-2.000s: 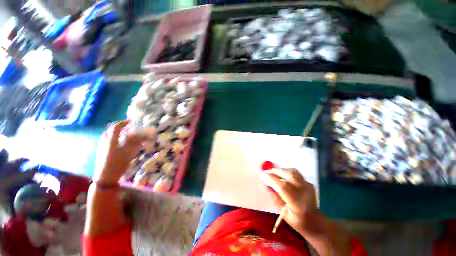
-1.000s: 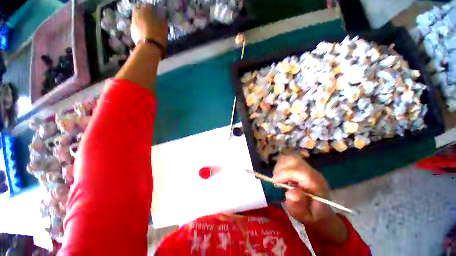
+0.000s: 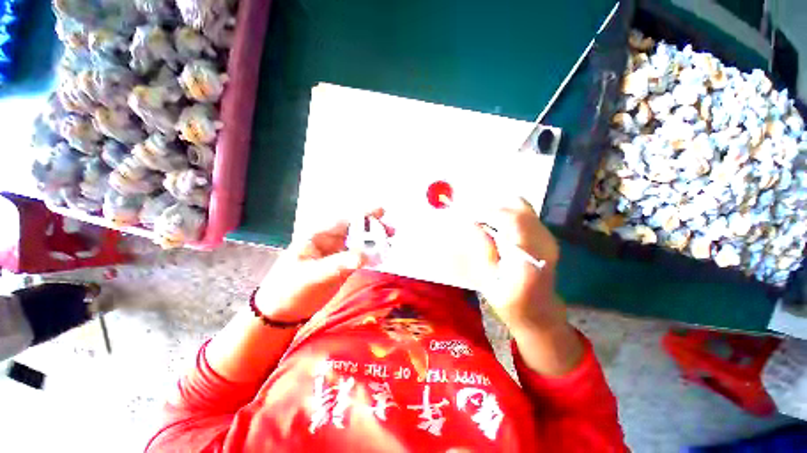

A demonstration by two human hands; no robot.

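Note:
My left hand (image 3: 311,265) holds a grey-white hollow piece (image 3: 368,237) in its fingertips over the lower left edge of the white board (image 3: 354,142); a dark opening shows in the piece. My right hand (image 3: 522,261) holds a thin pale stick (image 3: 534,260), partly hidden by the fingers. The stick's tip end points to the red paint spot (image 3: 439,194) on the board and seems to touch it. Whether the right fingers also hold a small part, I cannot tell.
A pink tray (image 3: 237,133) of grey-white pieces stands on the left. A black tray (image 3: 587,150) heaped with small cream-white parts (image 3: 708,150) stands on the right. A small dark pot (image 3: 547,139) and a second thin stick (image 3: 580,64) lie at the board's upper right. Red stools stand below.
My left hand has come back from the far tray and now holds a piece over the board. My right hand has moved left over the board with the stick. The view has shifted.

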